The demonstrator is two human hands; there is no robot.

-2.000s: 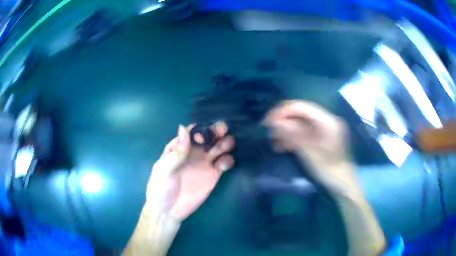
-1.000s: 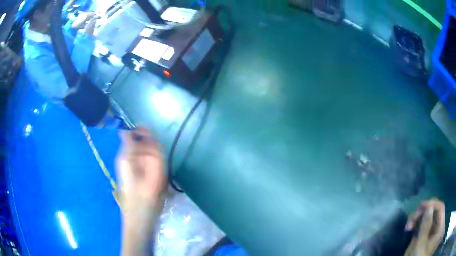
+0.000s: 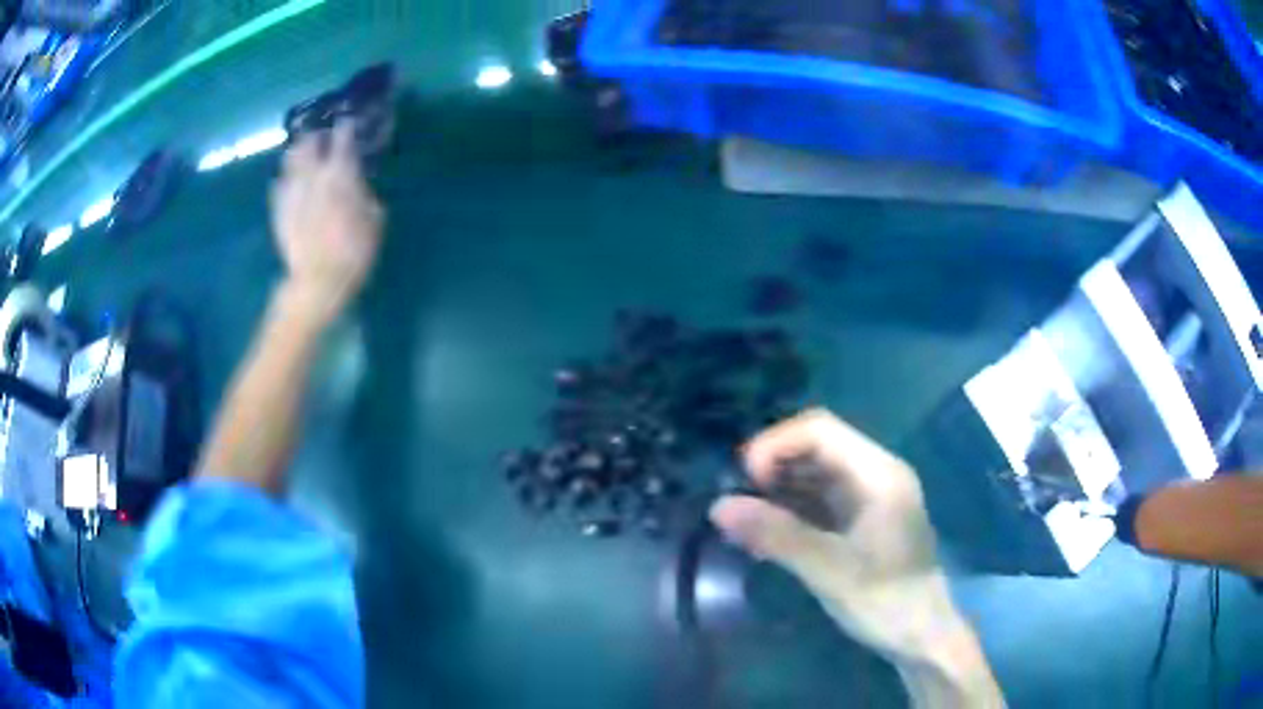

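Observation:
My left hand [image 3: 326,215] is stretched to the far left bench edge. Its blurred fingers overlap a black housing [image 3: 363,100]; whether they grip it is not clear. My right hand [image 3: 859,533] is at the near right side of a loose pile of small black ring parts [image 3: 603,464]. Its thumb and forefinger are curved and apart, with a dark area between them; I cannot tell if it holds a part. A dark curved shape [image 3: 688,582] with a bright spot beside it lies below the pile, blurred.
Blue bins [image 3: 859,86] with dark parts stand at the far side. The screw feeder [image 3: 1060,416] is at right, with the orange screwdriver [image 3: 1198,521] beside it. More black pieces [image 3: 146,187] stand along the far left edge. A control box [image 3: 132,416] is at left.
The view has swung back from the left end of the bench. My left hand has moved from beside the hanging tool head to the housing at the far edge. My right hand is at the pile.

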